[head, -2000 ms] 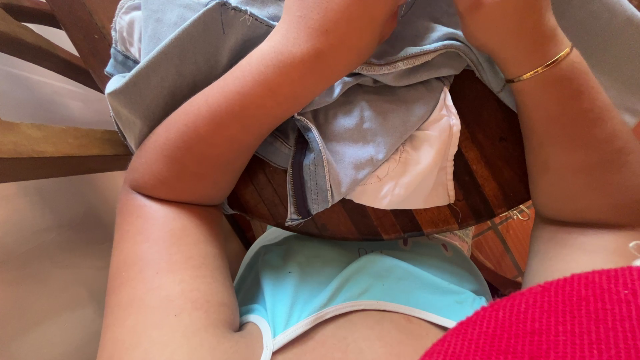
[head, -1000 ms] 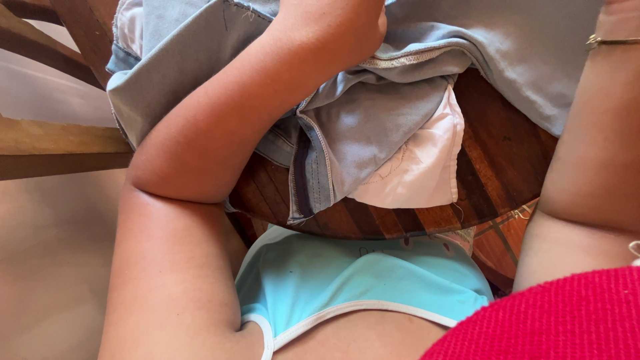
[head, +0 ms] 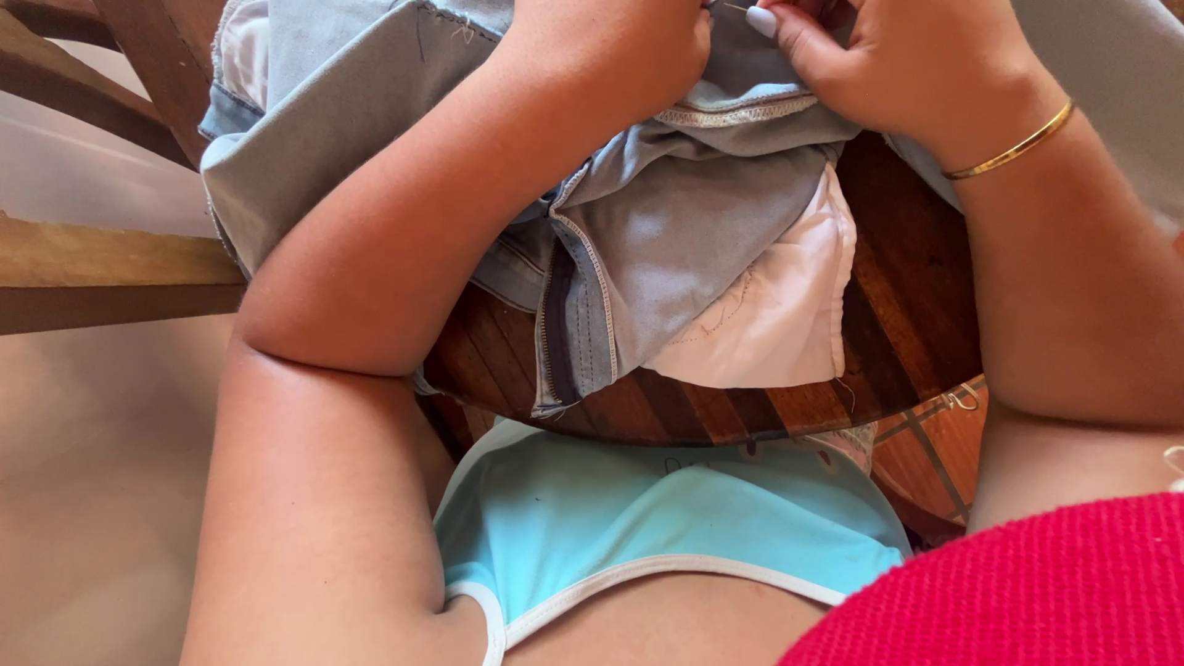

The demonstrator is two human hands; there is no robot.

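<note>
Grey trousers (head: 684,222), turned partly inside out, lie bunched on a round wooden table. A dark metal zipper (head: 558,324) and a pale pocket lining (head: 768,314) hang toward the near edge. My left hand (head: 610,46) is closed on the grey cloth at the top edge; its fingertips are mostly hidden. Close to its right, my right hand (head: 860,55), with a gold bangle at the wrist, has thumb and fingers pinched together at the top edge. A thin sewing needle (head: 735,6) shows at the thumb tip, between the two hands.
The striped wooden tabletop (head: 906,305) ends in a curved edge near my body. Wooden chair bars (head: 111,268) stand at the left, close to my left elbow. Below the table at the right are red floor tiles (head: 925,453).
My right hand was beside the left two seconds ago, then out of view above the frame with the forearm at the right edge, and is back beside the left hand. The left arm has stayed nearly still.
</note>
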